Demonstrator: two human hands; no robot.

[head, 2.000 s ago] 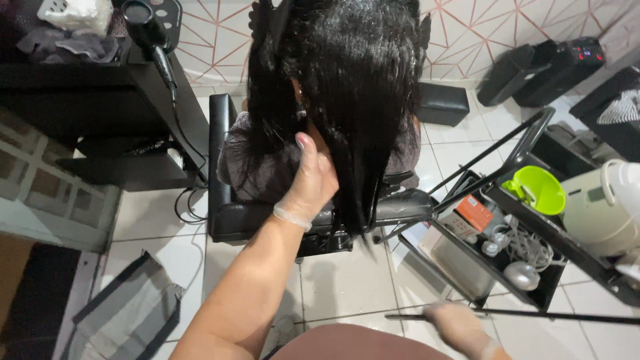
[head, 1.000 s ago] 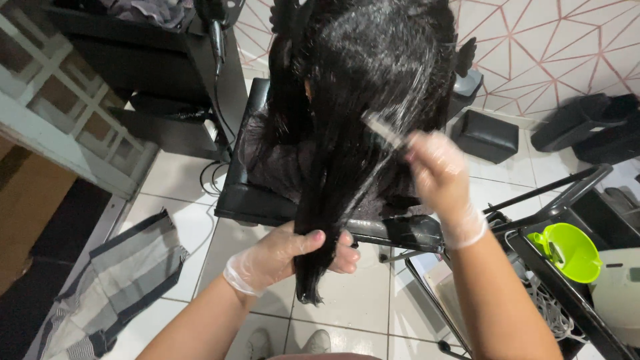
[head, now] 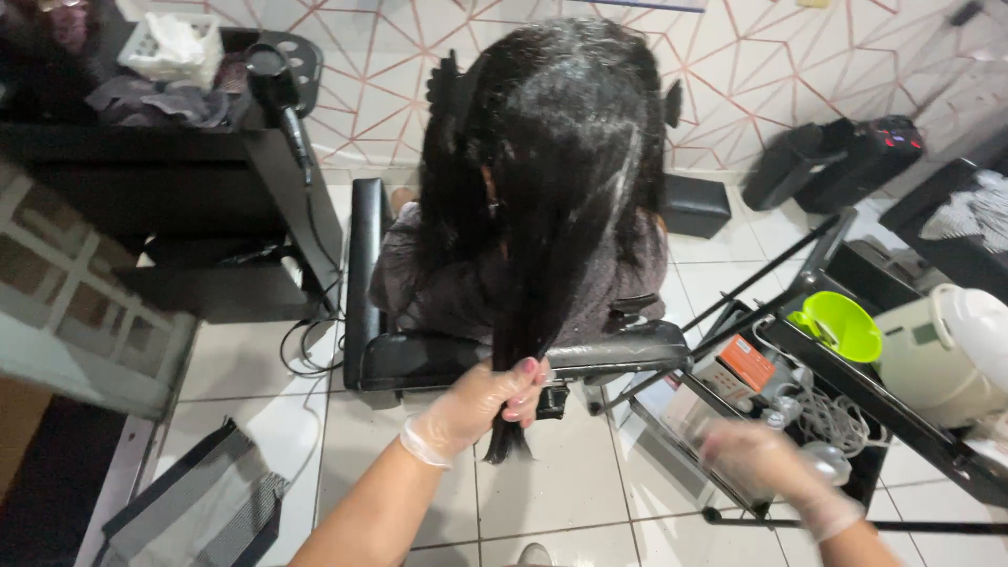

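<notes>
My left hand (head: 492, 402), in a clear disposable glove, is closed around the lower lengths of a seated person's long black hair (head: 551, 236), just behind the backrest. A short tuft of ends hangs below my fist. The hair looks smooth and shiny, and black hair clips (head: 445, 87) stand out at both sides of the head. My right hand (head: 756, 465), also gloved, is blurred beside the trolley at the lower right; whether it holds anything cannot be made out. The person sits in a black salon chair (head: 520, 358) with a dark cover over the shoulders.
At the right a black trolley (head: 890, 394) carries a lime-green bowl (head: 843, 327), a cream-coloured container (head: 925, 354), an orange and white box and coiled cables. A hair dryer (head: 276, 87) hangs at the cabinet on the left, its cord looping to the floor. Black bins (head: 795, 165) stand by the wall.
One second ago my right hand held a pale tool at the hair; it has since moved away to the lower right. My left hand still grips the lengths.
</notes>
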